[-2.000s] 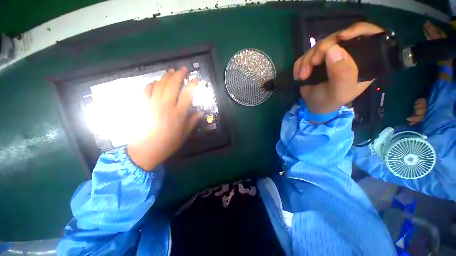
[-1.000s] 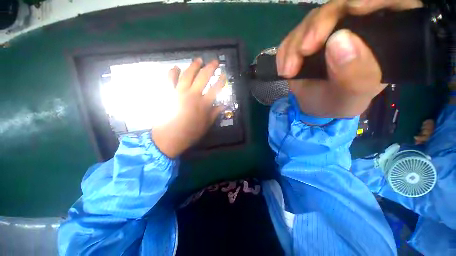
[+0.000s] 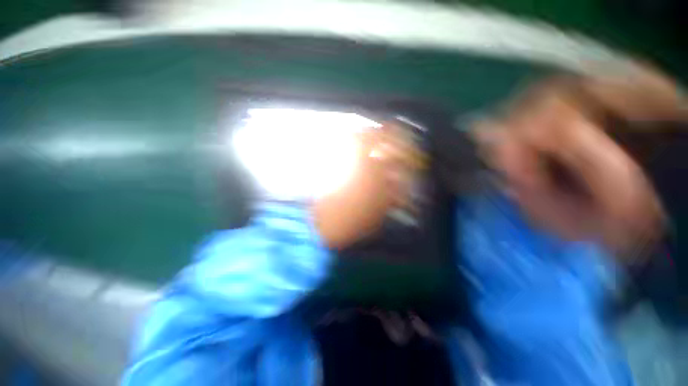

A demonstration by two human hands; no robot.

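Note:
The view is strongly blurred. The device (image 3: 298,151) is washed out white by glare and lies in its black tray (image 3: 232,188). My left hand (image 3: 358,192) rests on the device's right part, its fingers over the board (image 3: 411,170). Whether it grips anything cannot be told. My right hand (image 3: 577,166) is to the right of the tray, around the dark electric screwdriver (image 3: 652,162), which is smeared by blur. The screwdriver's bit cannot be made out. The screw dish cannot be made out between the tray and my right hand.
The green worktop (image 3: 105,188) spreads to the left of the tray. A white rail (image 3: 302,22) curves along the far side. A pale grey edge (image 3: 75,301) shows at the lower left. A pale blurred shape (image 3: 652,339) is at the lower right.
The whole view has shifted and blurred, so the tray and both hands appear farther right. My left hand is still over the board end. The screw dish no longer shows clearly.

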